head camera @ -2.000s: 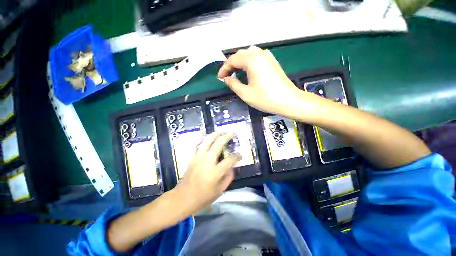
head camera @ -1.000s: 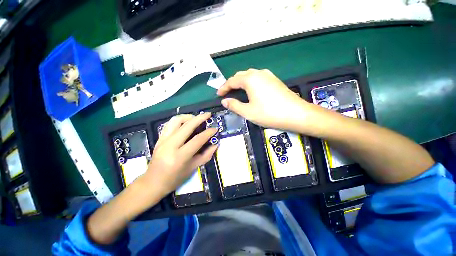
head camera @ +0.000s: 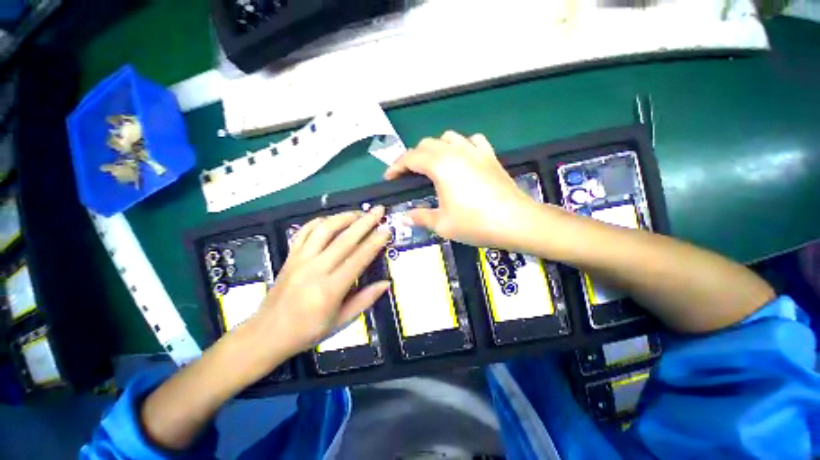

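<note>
A black foam tray (head camera: 388,358) holds several open phones side by side. My left hand (head camera: 316,278) lies over the second phone, its fingertips at the upper left of the middle phone (head camera: 423,292), by the ringed camera area. Its thumb is apart, and the fingertips hide what they touch. My right hand (head camera: 463,193) is above the upper end of the middle phone, fingers bent and thumb apart; whether it holds a small piece cannot be seen. A lens trim (head camera: 505,269) lies on the battery of the fourth phone.
A white liner strip (head camera: 270,166) with dark squares curls behind the tray. A blue bin (head camera: 171,135) with tan scraps stands at the left, a perforated strip (head camera: 148,292) beside it. Tweezers (head camera: 646,121) lie behind the tray's right end. A white board (head camera: 503,54) bears a black tray (head camera: 270,40).
My left hand has moved from the middle phone's battery to its camera area, where a lens trim now shows. My right hand has moved slightly lower, over that phone's upper end.
</note>
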